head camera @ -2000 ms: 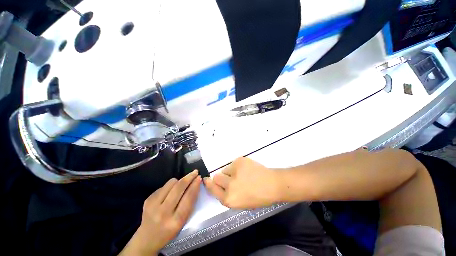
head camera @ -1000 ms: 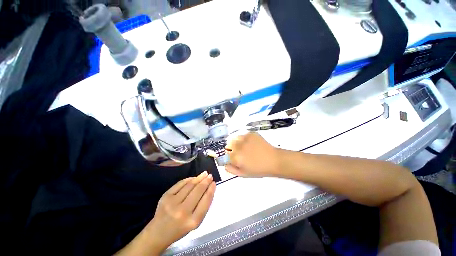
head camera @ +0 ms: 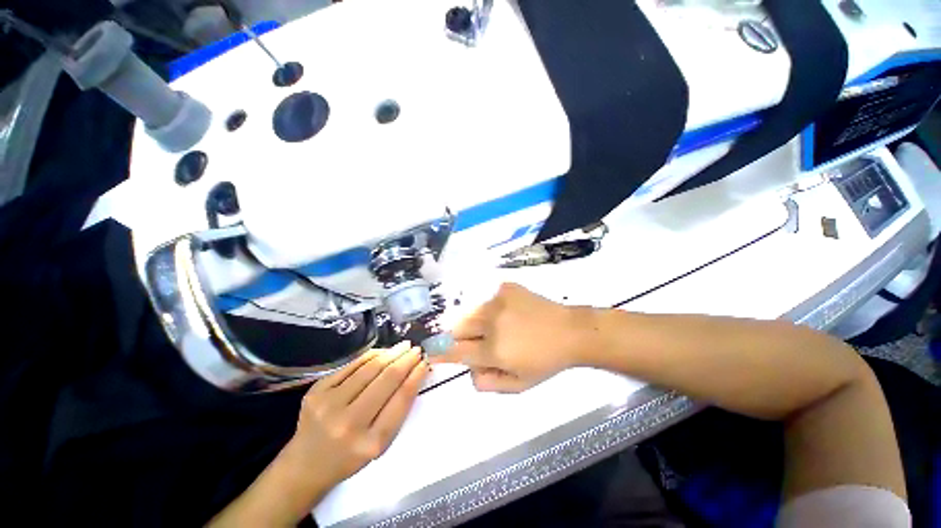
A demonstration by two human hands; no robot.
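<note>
The black garment [head camera: 114, 413] is heaped left of the needle and hangs toward my lap. My left hand [head camera: 361, 407] lies with fingers together and flat, fingertips on the garment's edge just in front of the presser foot [head camera: 431, 335]. My right hand [head camera: 516, 340] is beside the presser foot, fingers curled, its fingertips close to my left fingertips; whether cloth is pinched in it is hidden. The needle area is partly hidden by the machine head [head camera: 351, 186] and my fingers.
Thread snips [head camera: 557, 251] lie on the white machine bed [head camera: 660, 278] below the arm. Black bands [head camera: 624, 103] drape over the head. A curved metal guard [head camera: 191, 320] is at left. A control panel [head camera: 877, 119] is at right. A ruler [head camera: 537, 443] runs along the front edge.
Since one second ago, the view has shifted, moving the machine left and slightly down in the picture. My right hand has come down from the needle area, and my left fingertips are closer to the presser foot.
</note>
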